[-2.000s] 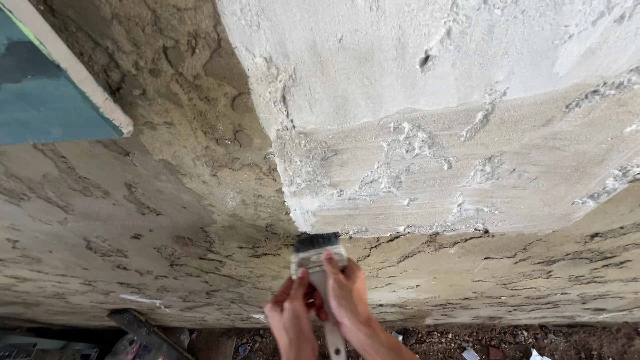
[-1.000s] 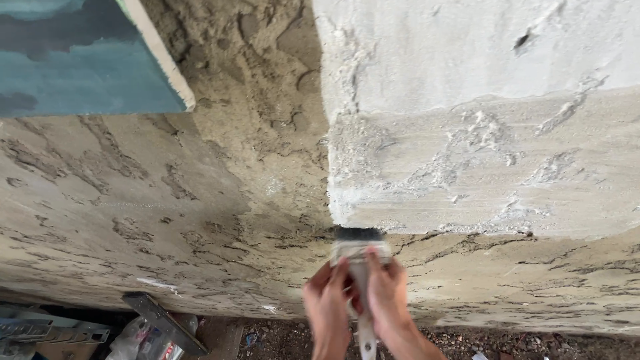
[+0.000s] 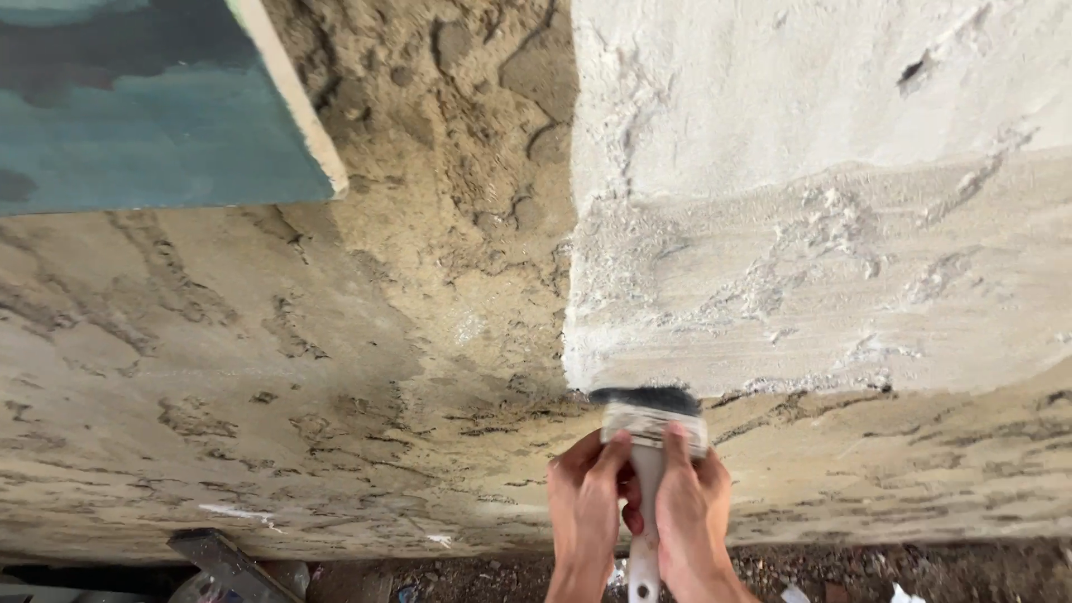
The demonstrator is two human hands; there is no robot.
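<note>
A flat paintbrush (image 3: 643,477) with dark bristles, a paint-smeared ferrule and a pale handle is upright in both hands. My left hand (image 3: 590,498) grips it from the left and my right hand (image 3: 691,502) from the right, thumbs near the ferrule. Its bristles touch the lower edge of a white-painted area (image 3: 754,251) on a rough wall, close to that area's lower left corner. Thinner, beige-looking coverage shows in the lower band of the white. Bare brown wall surface (image 3: 469,335) lies left of and below the paint.
A blue-green painted panel (image 3: 167,126) with a pale edge is at the upper left. At the wall's foot are a dark board (image 3: 230,565), clear plastic beside it, and dirt ground (image 3: 963,569) with scattered scraps. Small white paint marks (image 3: 239,512) show low on the wall.
The view has shifted left. Both hands have kept hold of the brush, and its bristles have moved slightly right along the white area's lower edge from the corner.
</note>
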